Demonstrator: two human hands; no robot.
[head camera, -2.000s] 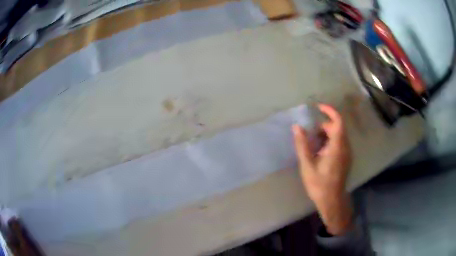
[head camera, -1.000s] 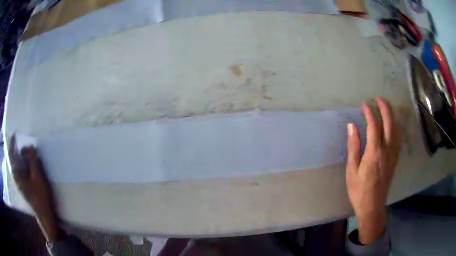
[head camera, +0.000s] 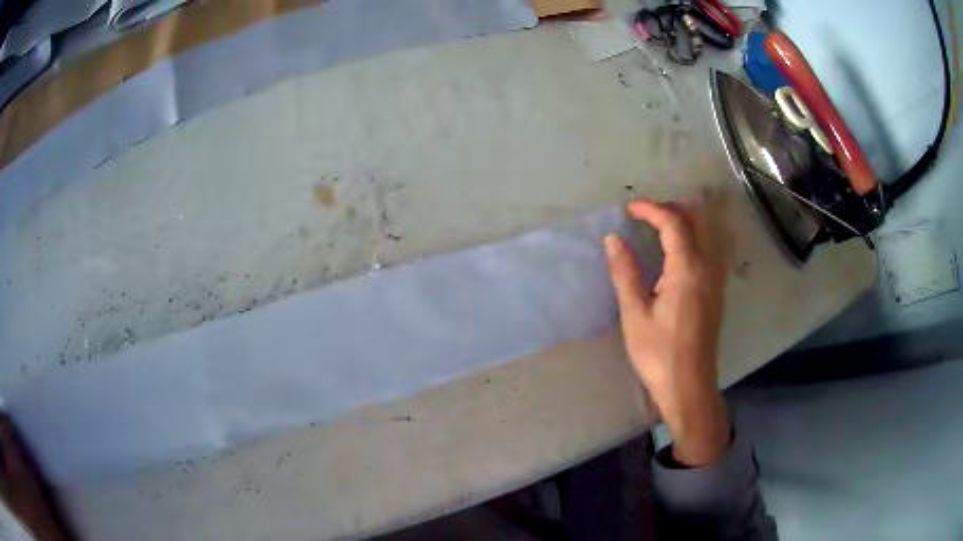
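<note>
A long pale lavender-grey fabric strip lies flat across the pressing table, near its front edge. My right hand is at the strip's right end, thumb and fingers apart and curved, with nothing visibly gripped. My left hand is at the strip's left end, cut off by the picture's left edge and dark, so its fingers cannot be made out. The electric iron, with a red-orange handle, rests at the right of the table.
Another grey strip lies at the back over a brown paper strip. Loose grey layers lie behind it. Red-and-black scissors and a blue object are near the iron. The iron's black cord hangs by the pale wall.
The view has swung, so the strip slants again and the iron shows fully. My left hand has gone mostly out of the picture. My right hand's fingers are more curved, still at the strip's right end.
</note>
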